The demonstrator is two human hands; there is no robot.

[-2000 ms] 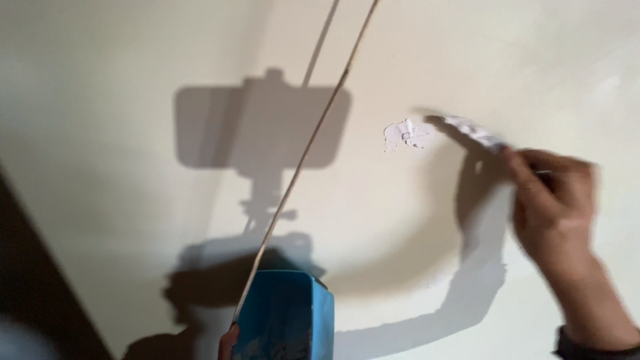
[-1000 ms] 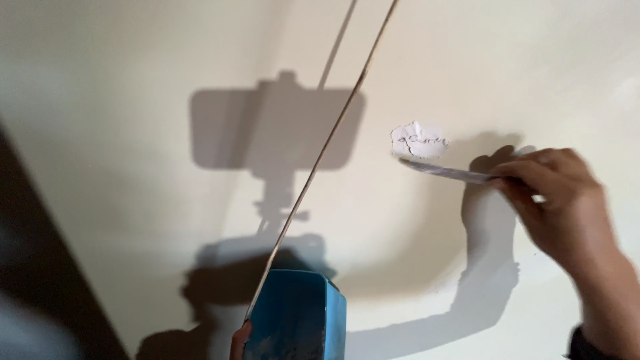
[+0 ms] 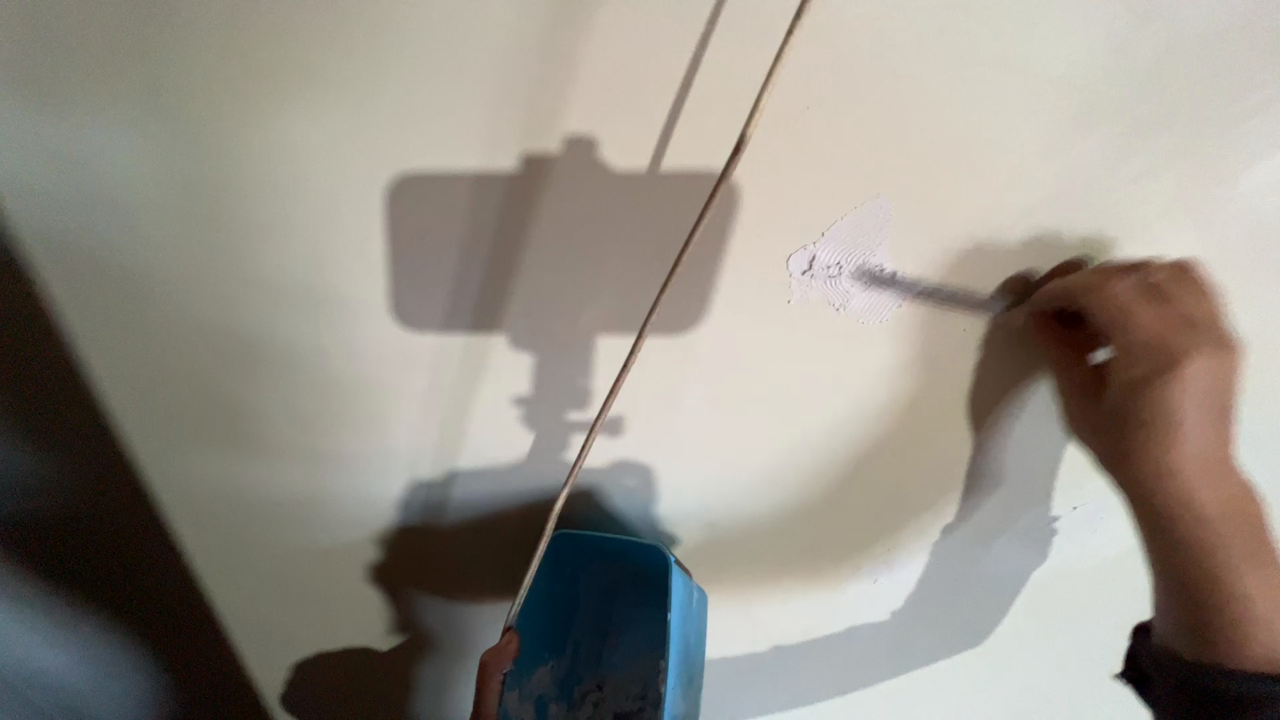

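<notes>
My right hand (image 3: 1140, 360) grips a thin, flat spreading tool (image 3: 930, 290), seen nearly edge-on and blurred. Its far end meets a fan-shaped patch of white filler (image 3: 850, 265) with curved ridges on the cream surface (image 3: 850, 450). At the bottom, only a finger of my left hand (image 3: 492, 675) shows, on the left side of a blue plastic container (image 3: 687, 630) with whitish residue inside. A long thin stick (image 3: 650, 310) slants up and right from that finger, along the container's left edge. The rest of my left hand is hidden or out of frame.
A dark, blurred band (image 3: 90, 480) runs down the left edge of the view. Shadows of a phone-shaped device on a mount, my arm and the stick fall across the cream surface. Small marks (image 3: 1080, 508) show near the right forearm.
The filler patch has spread from a small blob into a wider, ridged fan. My right hand has turned the tool, which now lies over the patch. My left hand still holds the container.
</notes>
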